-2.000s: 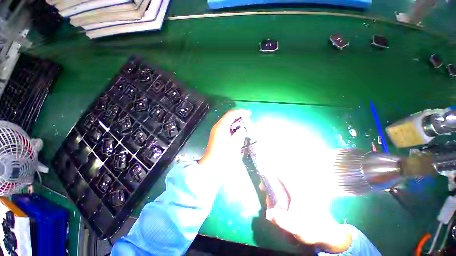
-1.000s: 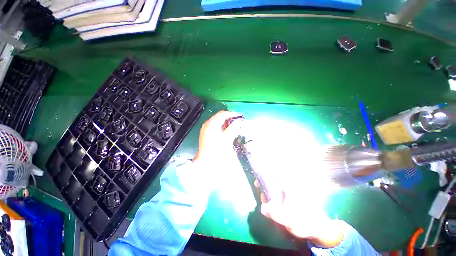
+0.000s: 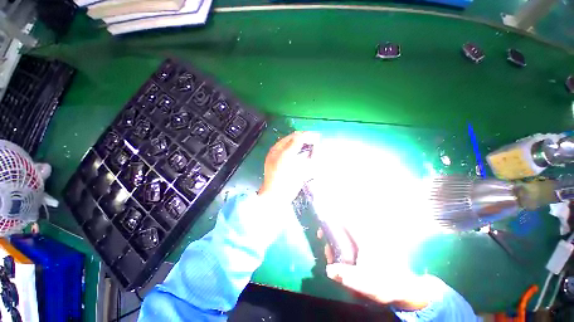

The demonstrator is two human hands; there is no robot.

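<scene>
My left hand (image 3: 283,165) pinches a small dark square unit (image 3: 306,149) at its fingertips, left of the glare. My right hand (image 3: 368,280) holds a long slim dark tool (image 3: 333,236), likely tweezers or a pen-type screwdriver. The tool points up and left, its tip end just below the held unit. Strong white glare washes out much of both hands, so I cannot tell whether the tip touches the unit.
A black blister tray (image 3: 211,165) with small units lies left. The lamp head (image 3: 466,202), a yellowish bottle (image 3: 511,161) and a blue stick (image 3: 476,149) are right. Several square units (image 3: 388,51) lie along the far side. A fan (image 3: 19,188) and blue bin (image 3: 60,277) are left.
The view has shifted, so the far units sit further right and the far-edge items are more cut off. The held unit shows less and at a different angle. Both hands keep their holds.
</scene>
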